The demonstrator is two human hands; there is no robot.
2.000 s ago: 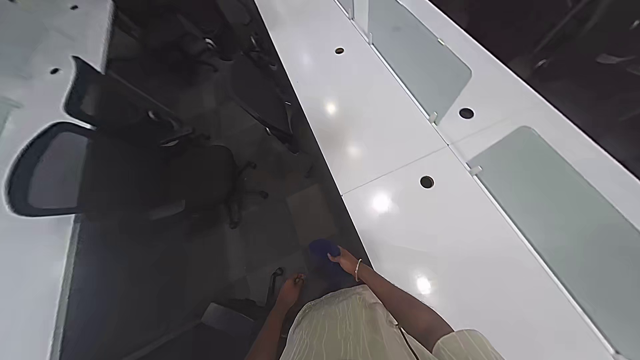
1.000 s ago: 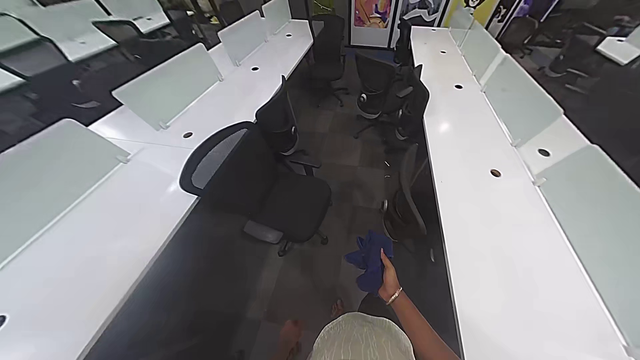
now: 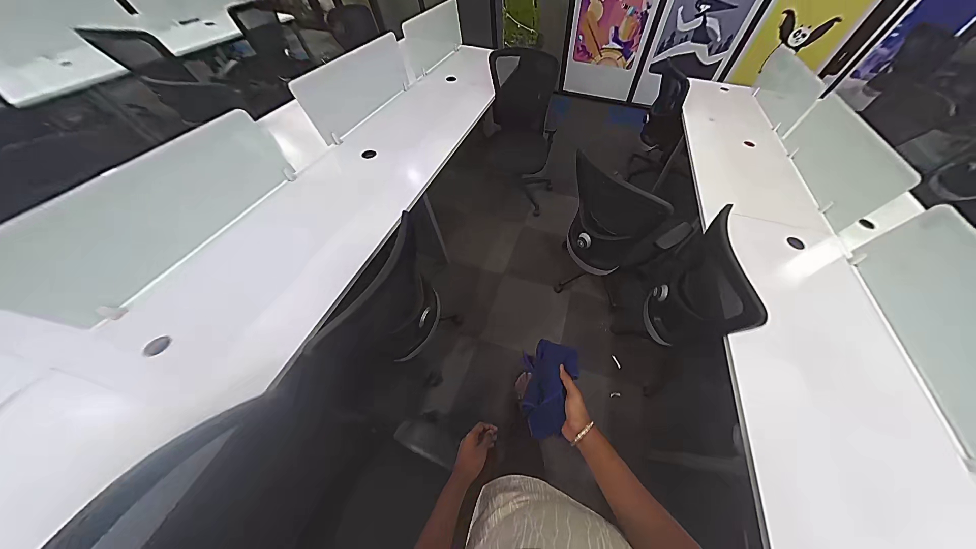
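Observation:
A crumpled dark blue cloth hangs from my right hand, whose fingers and thumb grip its right side. A bracelet circles that wrist. My left hand is to the left of the cloth, low over the carpet, with its fingers curled; whether anything small is inside them cannot be made out. Near my left hand, a black mesh office chair stands against the left desk. The long white desk runs along my right side, touched by neither hand.
More mesh chairs stand between the right desk and the carpeted aisle. The left white desk carries frosted divider panels. Small white scraps lie on the carpet. Panels with colourful pictures close off the far end.
The view has swung from the right desk to look along the aisle. The blue cloth stays in my right hand throughout. My left hand shows more fully than one second ago.

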